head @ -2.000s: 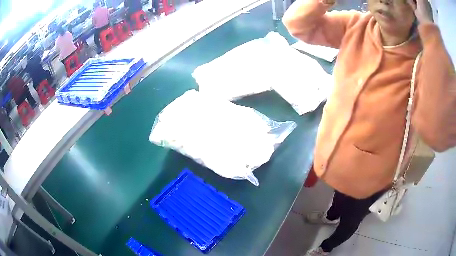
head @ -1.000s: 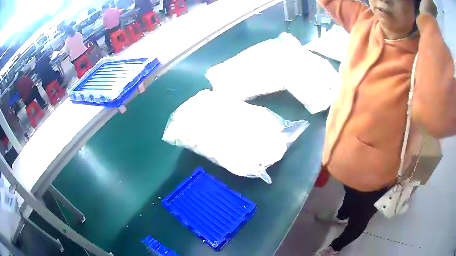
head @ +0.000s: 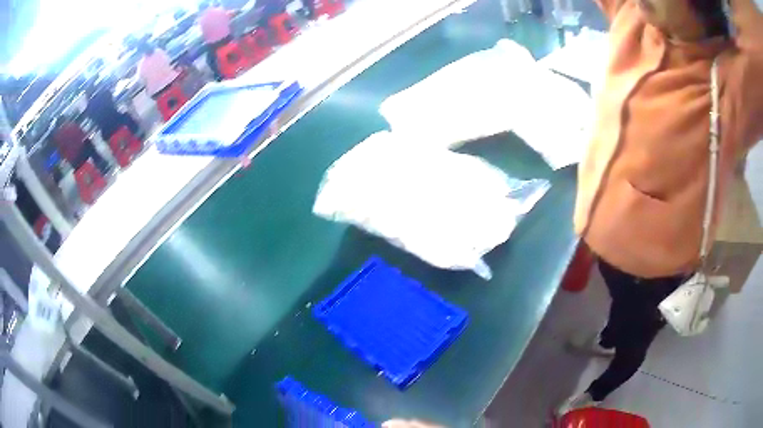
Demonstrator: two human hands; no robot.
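An empty-looking blue ribbed tray [head: 391, 320] lies on the dark green bench [head: 217, 251]. Part of a second blue tray [head: 322, 408] shows at the bottom edge, cut off by it. A skin-coloured sliver at the bottom edge, just right of that tray, looks like part of my right hand [head: 412, 424]; its fingers and any hold are hidden. My left hand is out of the picture. Bulging white plastic bags [head: 418, 196] lie behind the first tray, and another bag [head: 468, 96] lies further back.
A blue-rimmed tray [head: 226, 117] lies on the raised white shelf [head: 109, 201]. A person in an orange jacket [head: 652, 167] stands at the bench's right side with raised arms. A red stool [head: 602, 420] is at the bottom right, a carton [head: 740, 221] behind the person. Metal frame bars are at left.
The view has shifted, so the bench items sit further right and higher. More of the second blue tray shows. The hand sliver and the red stool at bottom right have come into view.
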